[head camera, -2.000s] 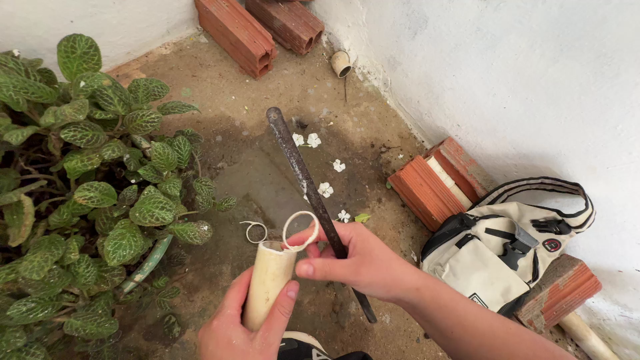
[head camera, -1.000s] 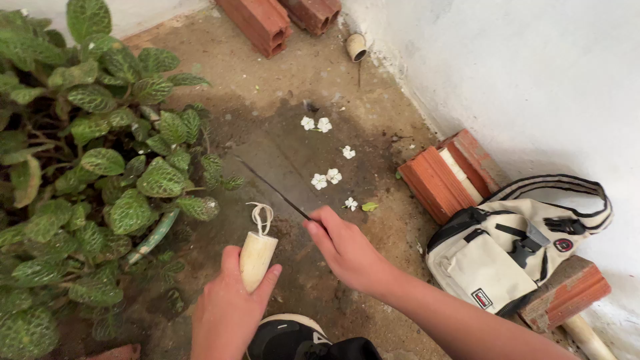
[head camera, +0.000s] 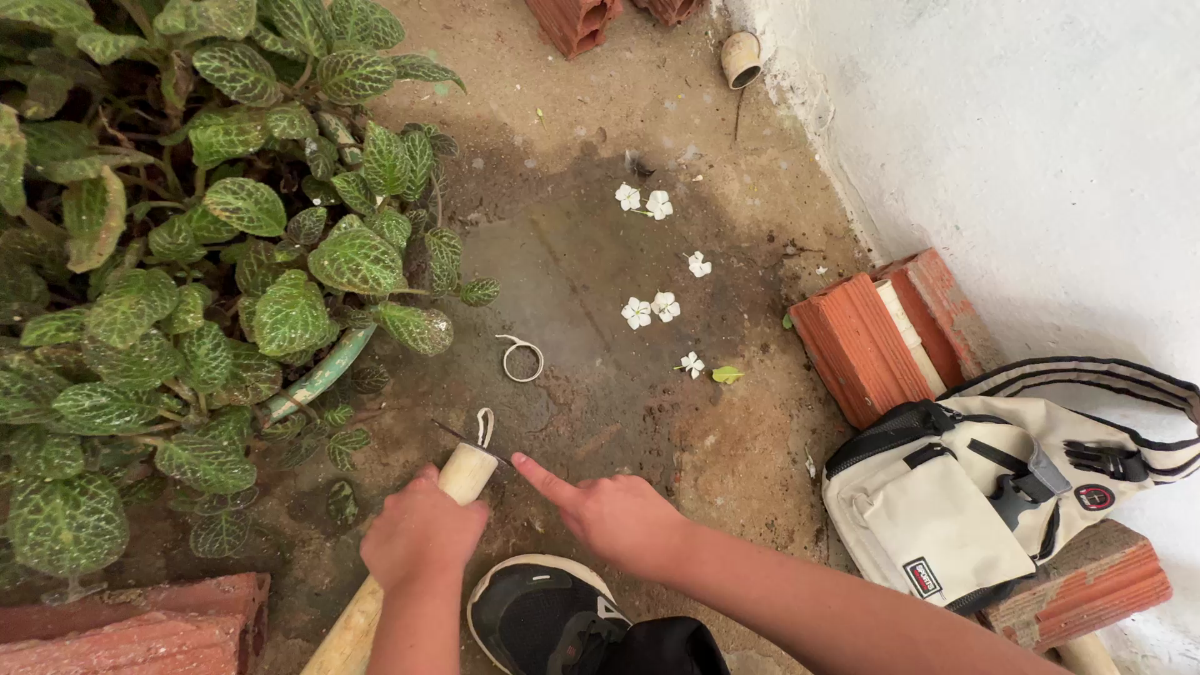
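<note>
A long pale pipe (head camera: 469, 473) slants up from the bottom edge, and my left hand (head camera: 427, 530) is wrapped around it just below its upper end. A narrow curled strip (head camera: 485, 427) stands up at that end. Across the pipe's end lies a thin dark blade (head camera: 459, 433), seen nearly edge-on. My right hand (head camera: 614, 516) holds this bladed tool, its index finger stretched toward the pipe; the grip is hidden by the hand. A thin pale ring with a loose tail (head camera: 522, 360) lies on the wet floor beyond the pipe.
Leafy plants (head camera: 234, 281) fill the left, with a green hose (head camera: 319, 375) among them. White flowers (head camera: 637, 312) lie mid-floor. Bricks (head camera: 858, 347) and a cream bag (head camera: 947, 506) stand by the right wall (head camera: 984, 141). More bricks (head camera: 141, 623) lie lower left; a shoe (head camera: 544, 609) is below my hands.
Two seconds ago my right fingers were at the pipe's end by a curled strip, with the long dark tool in that hand. Now the tool's blade lies across the pipe's end.
</note>
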